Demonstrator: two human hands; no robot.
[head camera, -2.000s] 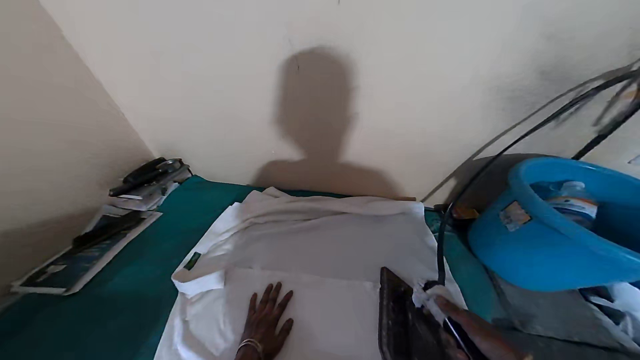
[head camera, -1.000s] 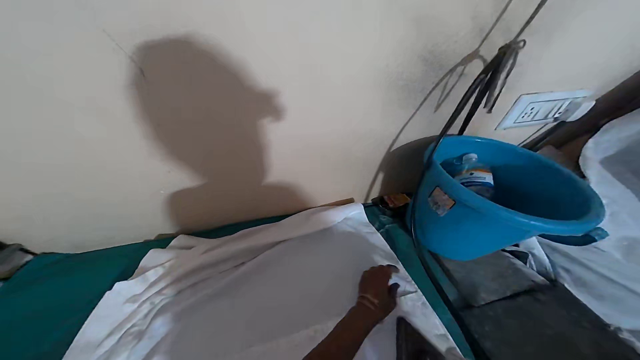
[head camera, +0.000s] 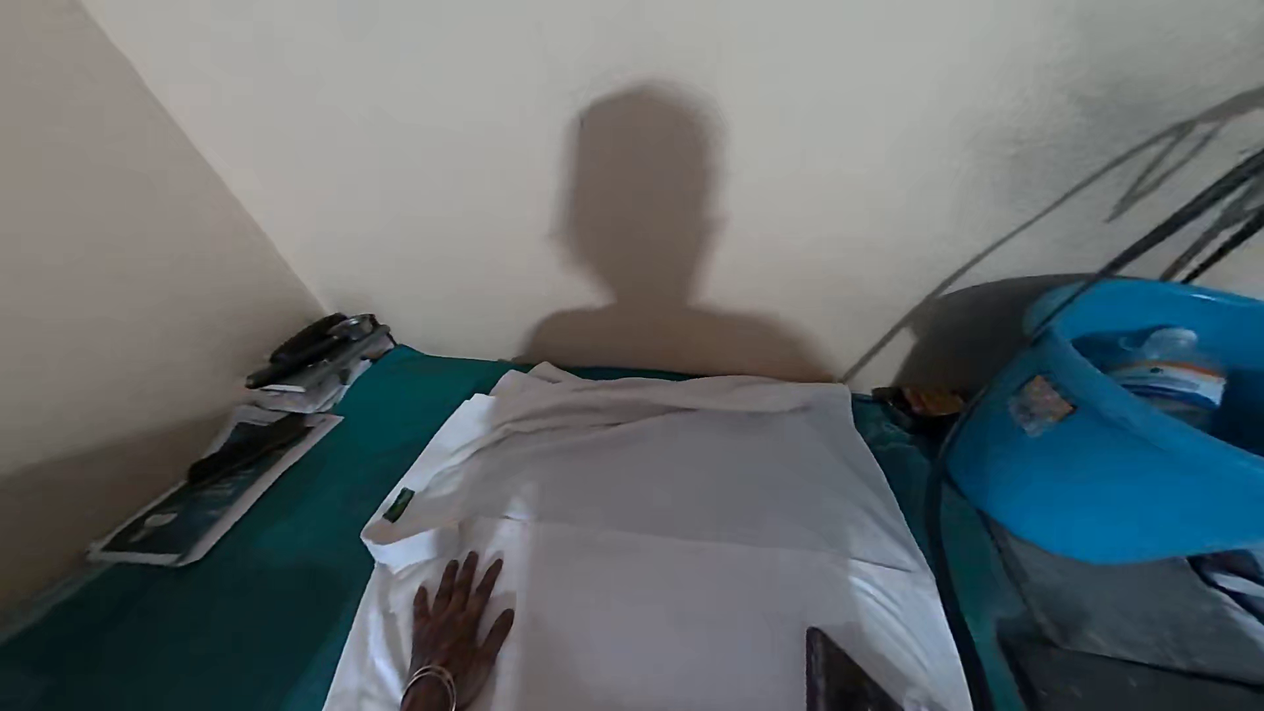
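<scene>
A white cloth garment (head camera: 691, 494) with a small dark label (head camera: 399, 505) at its left lies spread on a green cloth (head camera: 296, 612). My left hand (head camera: 459, 627), with bangles at the wrist, rests flat on the garment's lower left, palm down, fingers spread, holding nothing. At the bottom edge, to the right, the dark tip of what looks like an electric iron (head camera: 844, 676) shows over the garment; the rest of it is cut off. My right hand is out of view. A black cord (head camera: 938, 553) runs down beside the garment's right edge.
A blue plastic bucket (head camera: 1106, 474) holding a plastic bottle (head camera: 1170, 375) stands at the right on grey material (head camera: 1116, 602). Papers with dark objects (head camera: 321, 360) and a printed sheet (head camera: 212, 494) lie at the left. A wall (head camera: 444, 197) rises behind.
My left hand has moved from the garment's right side to its lower left and now lies flat. Two seconds ago my right hand was on the iron's handle. The view has swung back left.
</scene>
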